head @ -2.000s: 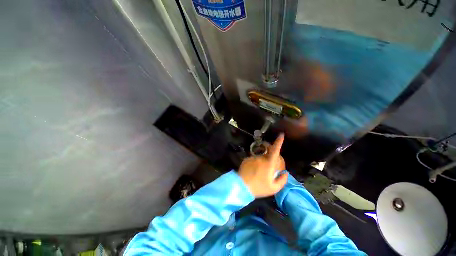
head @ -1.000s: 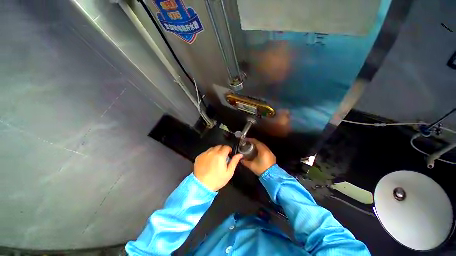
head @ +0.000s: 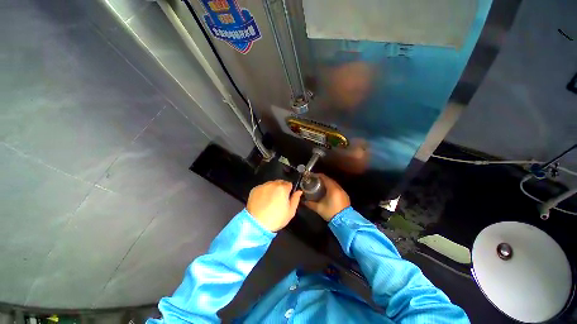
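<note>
A grey cylindrical bottle stands upright under the small metal dispenser tap, its mouth close below the spout. My right hand is wrapped around the bottle from the right. My left hand is at the left of the tap and bottle, with its fingers curled and its thumb towards the bottle. A thin dark piece shows at the left fingertips; I cannot tell whether it is a cap or part of the tap. The flow of water cannot be made out.
The steel dispenser cabinet rises in front, with a yellowish oval plate above the tap. A black counter runs right to a white round basin and a pale faucet. A grey tiled wall is at left.
Two seconds ago my left hand was in front of the bottle with a finger pointing out; it has moved to the left. The view has shifted slightly. Over the last second, the hands have hardly moved.
</note>
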